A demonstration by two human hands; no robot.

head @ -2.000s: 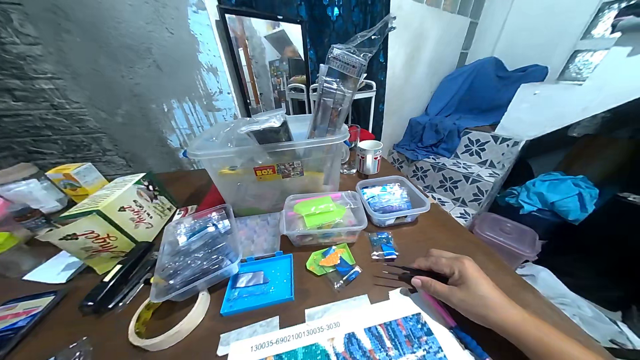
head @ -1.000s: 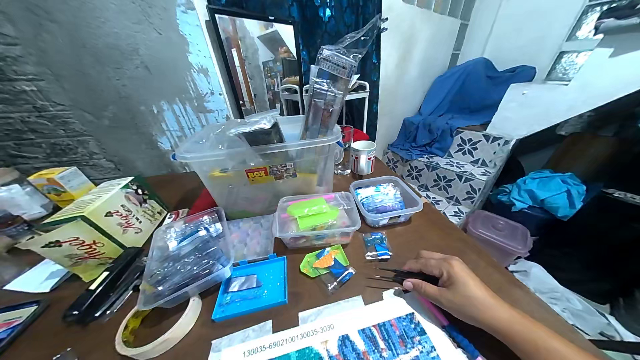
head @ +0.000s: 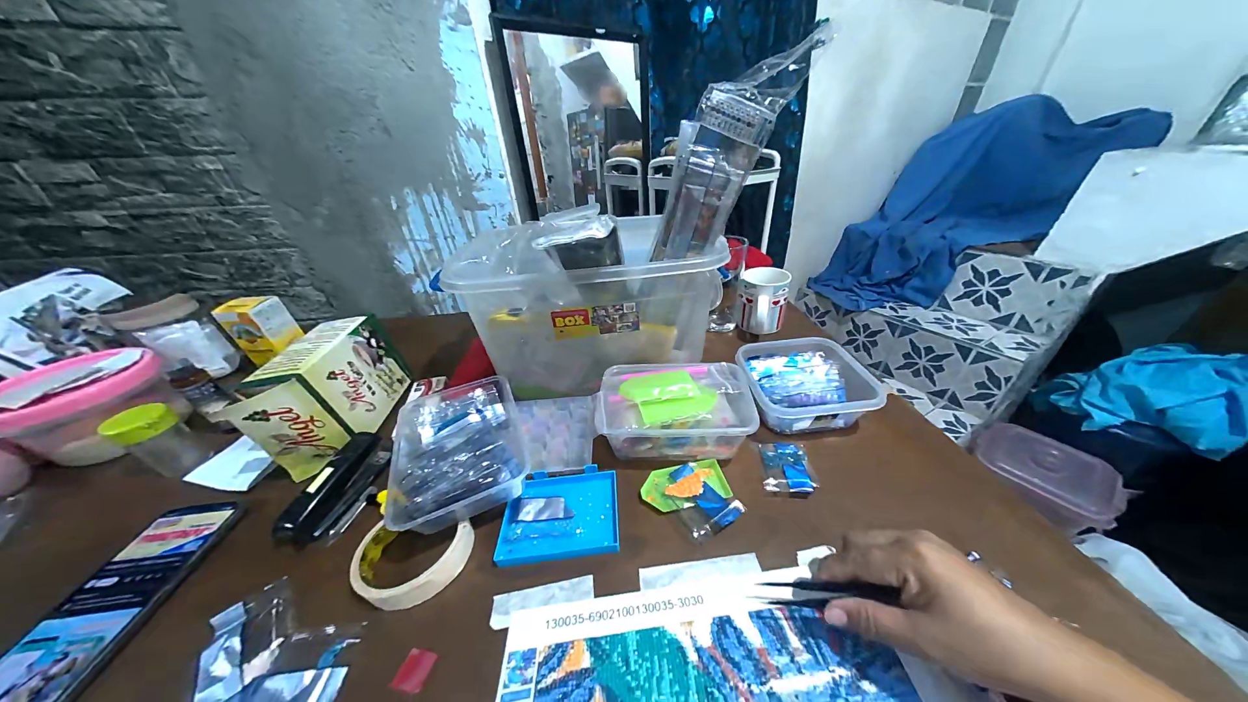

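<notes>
My right hand [head: 916, 595] holds dark tweezers [head: 829, 591] between thumb and fingers, their tips pointing left over the top margin of a diamond painting canvas [head: 702, 653]. White tape pieces [head: 697, 570] lie along the canvas's upper edge. Above it are a green tray [head: 658, 487] holding an orange piece and a small plastic bag, and another small bag [head: 788, 470] with blue contents. A blue plastic case [head: 585, 517] lies open with a small packet in it. My left hand is outside the view.
A roll of masking tape [head: 429, 590], a smartphone [head: 127, 585] and torn plastic packets [head: 268, 653] lie at the left. Behind stand a large clear storage box [head: 585, 361], smaller plastic containers [head: 673, 444] and a mug [head: 763, 302]. The table's right edge drops towards a lidded tub [head: 1053, 468].
My right hand has moved left with the tweezers, from beside the canvas's upper right to over its top margin. The pink pen seen near the hand earlier no longer shows. The view has shifted.
</notes>
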